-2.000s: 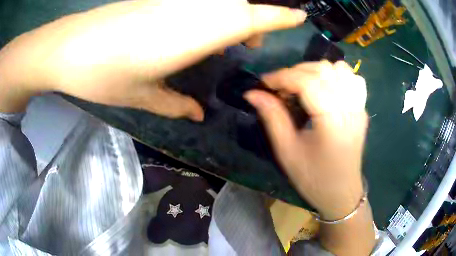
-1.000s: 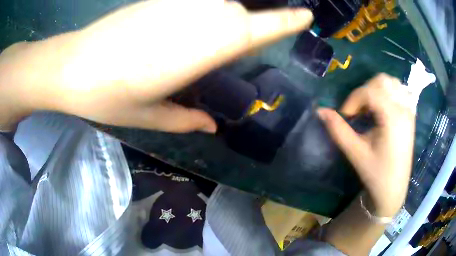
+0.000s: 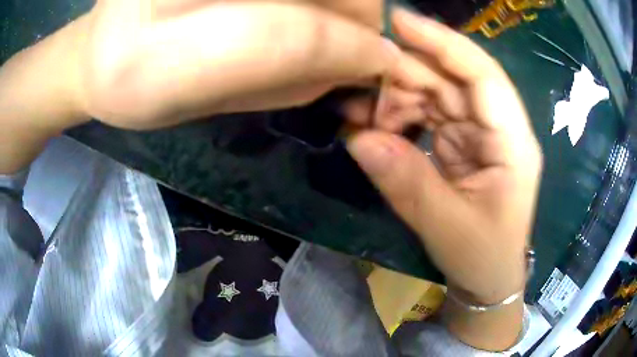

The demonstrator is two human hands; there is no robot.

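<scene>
A black display module [image 3: 311, 127] lies low over the dark jig [image 3: 342, 178], blurred and partly covered by my hands. My right hand [image 3: 457, 132] is at its right edge, thumb and a fingertip closed on that edge; the orange tail is hidden there. My left hand [image 3: 244, 63] reaches across from the left above the module. Its fingers meet the right hand's fingers, and its grip is unclear. A thin upright strip shows between the hands, too blurred to name.
Orange flex tails [image 3: 506, 15] of stacked screens show at the top right. Two thin pale lines [image 3: 555, 56], perhaps tweezers, lie beside a white crumpled wipe [image 3: 581, 104] at right. A white-edged tray [image 3: 594, 307] stands at the lower right. The table's near edge [image 3: 230, 209] runs diagonally.
My right hand has moved left from the table's right side to the module's edge. My left hand's fingers have shifted and now meet it. The separate screen with its orange tail is now covered.
</scene>
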